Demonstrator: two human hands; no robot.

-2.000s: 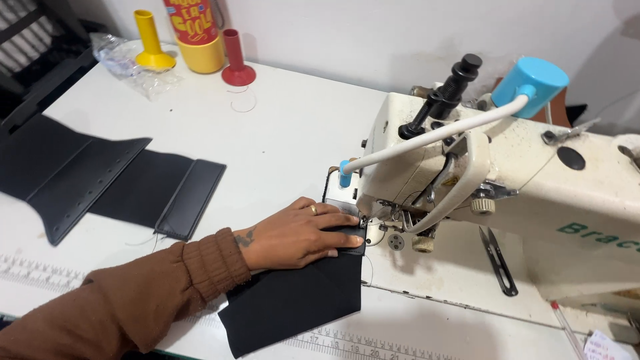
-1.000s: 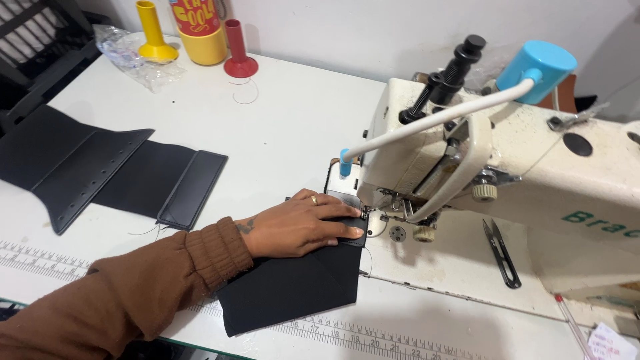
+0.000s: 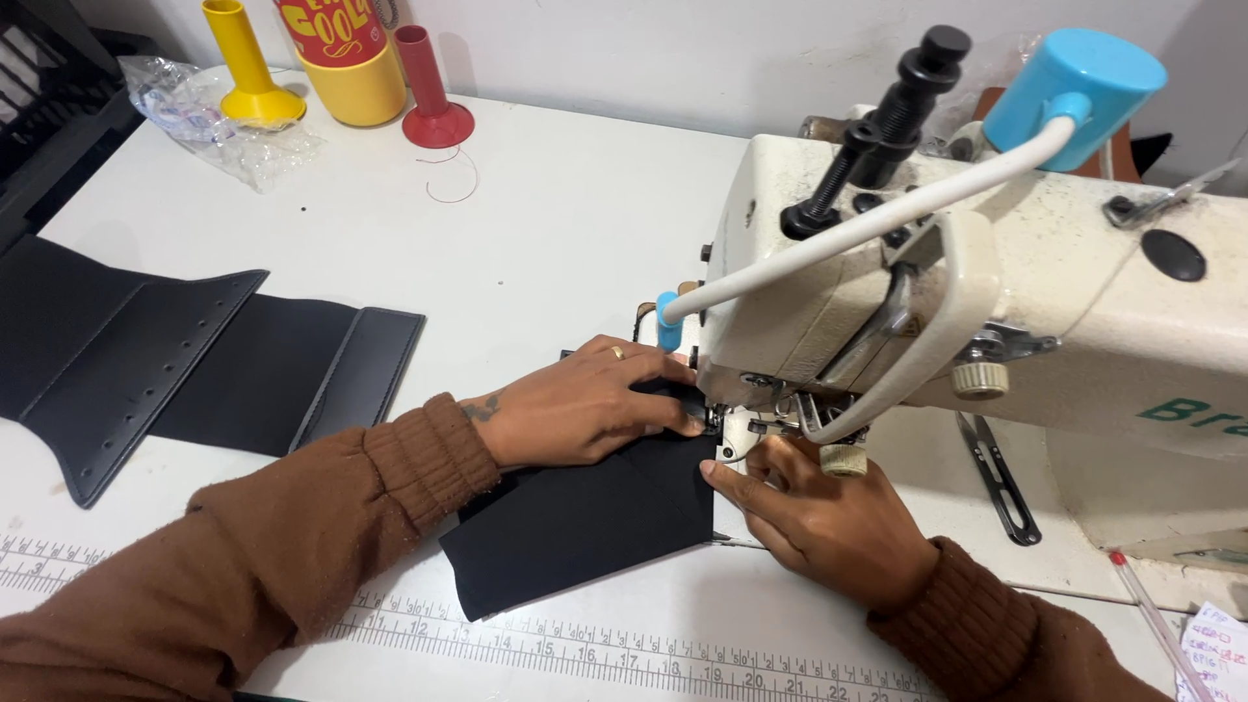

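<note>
My left hand (image 3: 595,405) lies flat on a black fabric piece (image 3: 595,517), fingertips beside the presser foot (image 3: 715,419) of a white sewing machine (image 3: 829,292). The fabric's right edge runs at the needle area. My right hand (image 3: 829,507) is just right of the fabric, under the machine head. Its index fingertip meets or nearly meets the fabric edge; its other fingers are curled and partly hidden by the machine, so whether they hold anything is unclear.
Stitched black pieces (image 3: 195,361) lie at left. Thread snips (image 3: 999,483) and a pen (image 3: 1160,624) are at right. A yellow spool holder (image 3: 239,68), a red one (image 3: 429,93), a yellow-based container (image 3: 356,83) and a plastic bag (image 3: 210,127) stand or lie behind. A printed ruler (image 3: 585,648) runs along the front.
My right hand has come into view from the lower right and now sits by the needle area. My left hand remains on the fabric near the presser foot.
</note>
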